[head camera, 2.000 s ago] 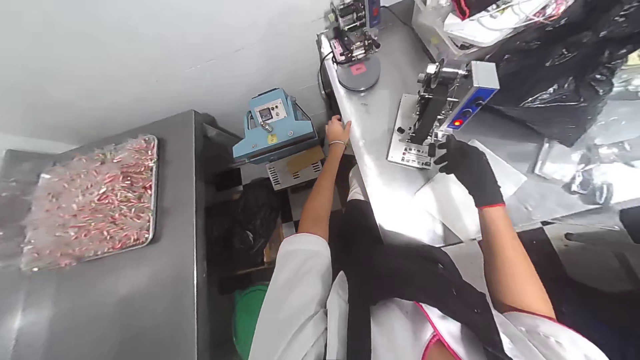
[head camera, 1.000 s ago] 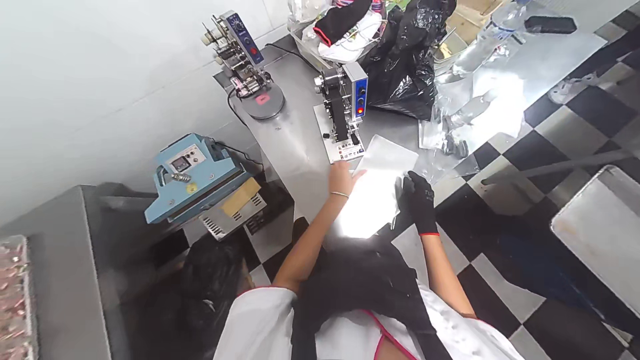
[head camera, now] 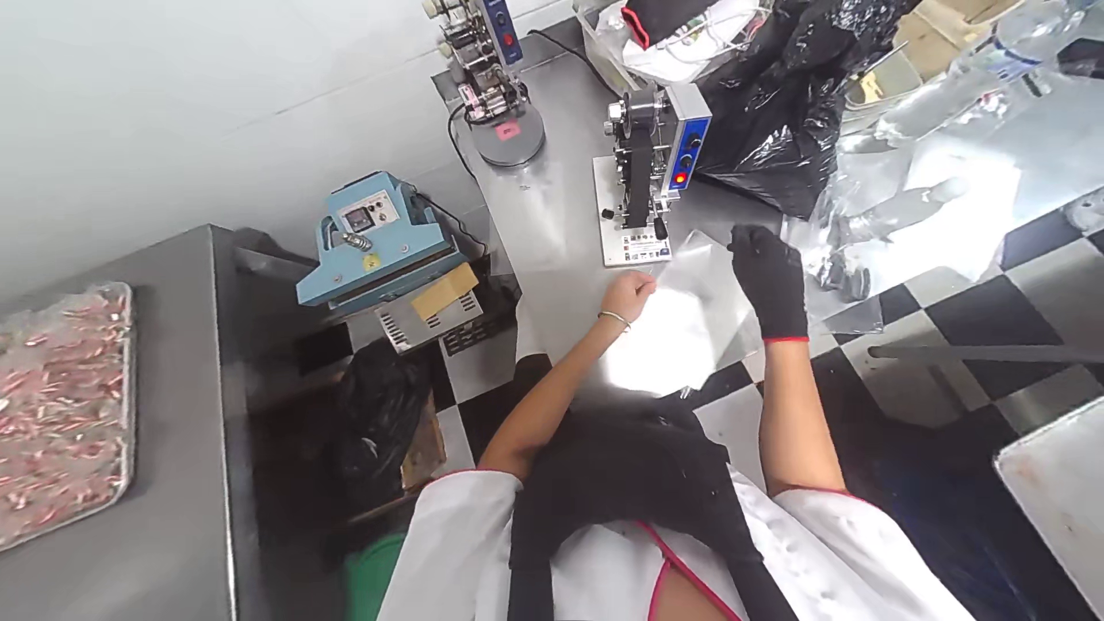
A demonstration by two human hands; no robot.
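A tabletop ribbon coding machine (head camera: 642, 177) stands on the steel table, with a red light lit on its blue panel. Just below its base plate is my bare left hand (head camera: 628, 295), fingers curled, at the left side of a clear plastic bag or sheet (head camera: 724, 289). My right hand (head camera: 766, 274), in a black glove with a red cuff edge, is beside the plastic's right side with its fingers bent. Whether either hand grips the plastic cannot be told. Strong glare hides part of it.
A second coding machine (head camera: 487, 95) stands behind on the left. A blue heat press (head camera: 375, 237) is lower left, and a tray of wrapped red-and-white pieces (head camera: 128, 388) lies far left. A black plastic bag (head camera: 768, 129) and clear plastic bags (head camera: 871, 216) are to the right.
My left hand has left the table's left edge for the plastic below the machine. My right hand has moved from the machine's front to the plastic's right side. The view has shifted.
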